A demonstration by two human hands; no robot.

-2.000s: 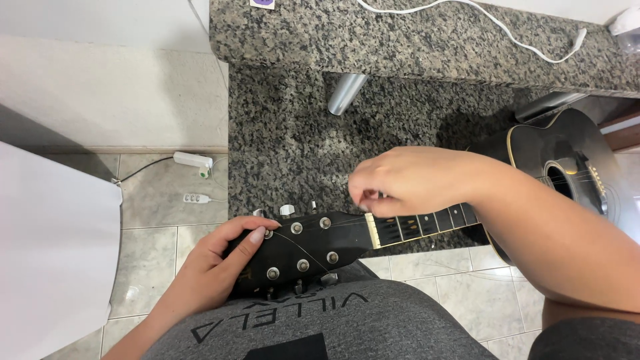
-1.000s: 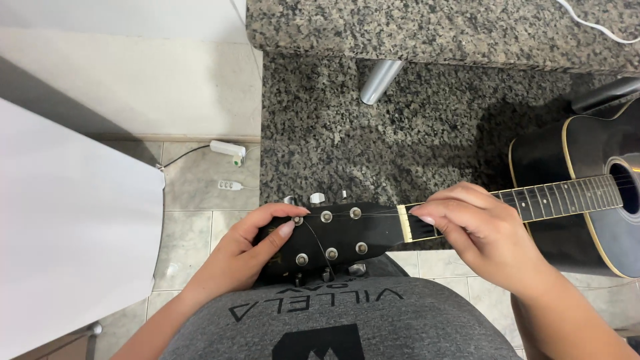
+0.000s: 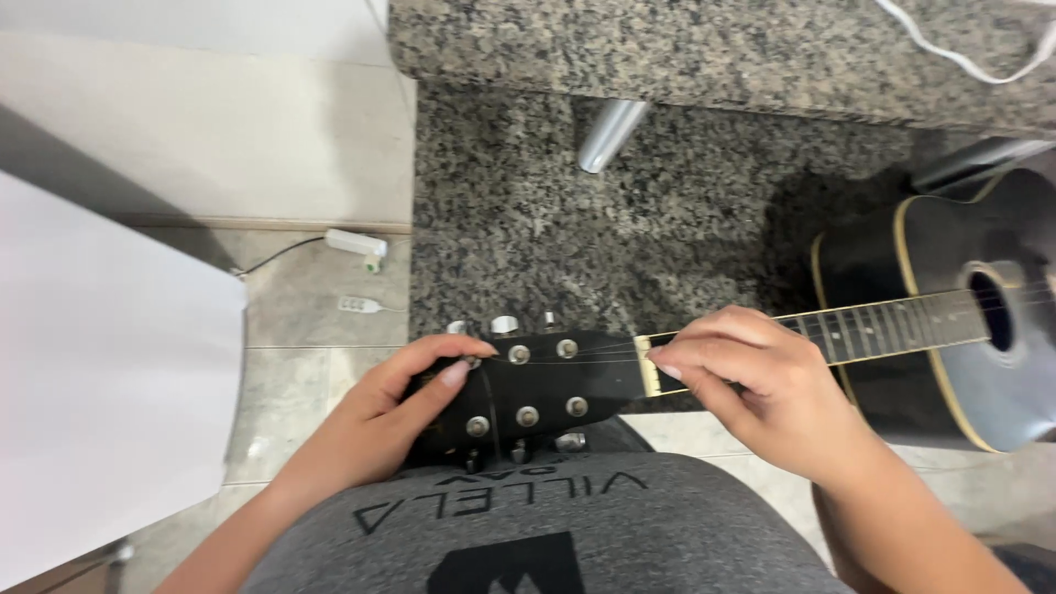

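A black acoustic guitar (image 3: 949, 330) lies with its neck (image 3: 874, 330) pointing left and its headstock (image 3: 569, 379) near my shirt. My left hand (image 3: 404, 404) is at the headstock's far end, thumb and index finger at a tuning post, seemingly on a thin guitar string (image 3: 577, 361). Several strings run from the posts toward the pale nut (image 3: 648, 365). Just right of the nut, my right hand (image 3: 742, 371) has its fingertips pinched together over the first frets, seemingly on a string. A loose string end (image 3: 491, 404) crosses the headstock near my left hand.
A granite counter (image 3: 528, 206) lies under the guitar, with a raised granite shelf (image 3: 660, 49) on metal supports (image 3: 612, 136) behind. A white cable (image 3: 949, 54) rests on that shelf. On the tiled floor at left are white power strips (image 3: 356, 243), beside a large white surface (image 3: 115, 371).
My right hand has come down from above the neck to beside the nut, its fingers now at string level. My left hand stays on the headstock. The view has shifted somewhat.
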